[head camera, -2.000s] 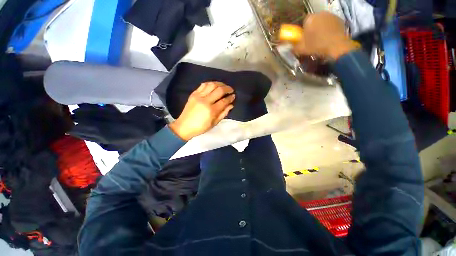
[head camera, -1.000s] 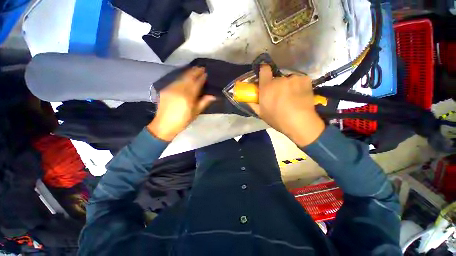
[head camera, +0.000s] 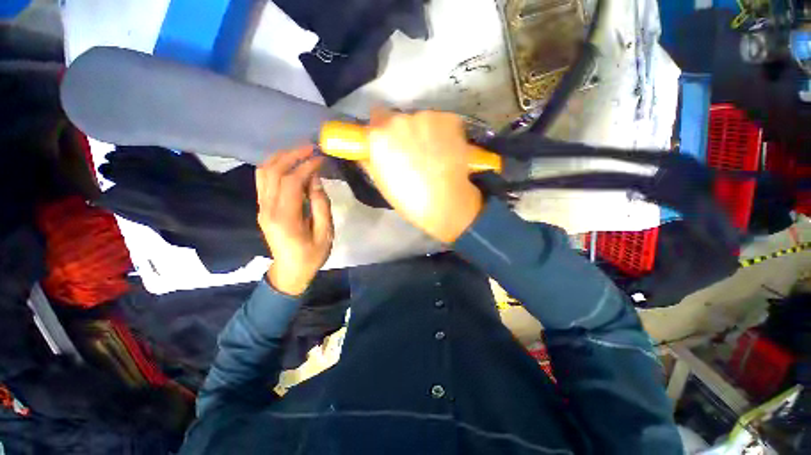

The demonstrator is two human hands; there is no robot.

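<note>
My right hand (head camera: 420,169) is closed around the yellow-orange handle of the steam iron (head camera: 345,140), over the right part of the grey sleeve board (head camera: 191,105). The black garment piece (head camera: 363,185) shows only in part under the iron and my right hand. My left hand (head camera: 295,211) is at the board's near edge, just left of the iron, thumb and fingers bent towards the garment's left end. Whether its fingertips pinch the cloth is blurred.
Black garment pieces lie beyond the board (head camera: 365,35) and on its near side (head camera: 182,203). The iron rest (head camera: 544,53) is at the far side. Black hoses (head camera: 587,167) trail right. Red crates (head camera: 734,164) stand at right, a red-orange bundle (head camera: 82,253) at left.
My right hand took the iron from the rest area, set it on the garment, and has moved left with it. My left hand has shifted off the garment's top to the board's near edge.
</note>
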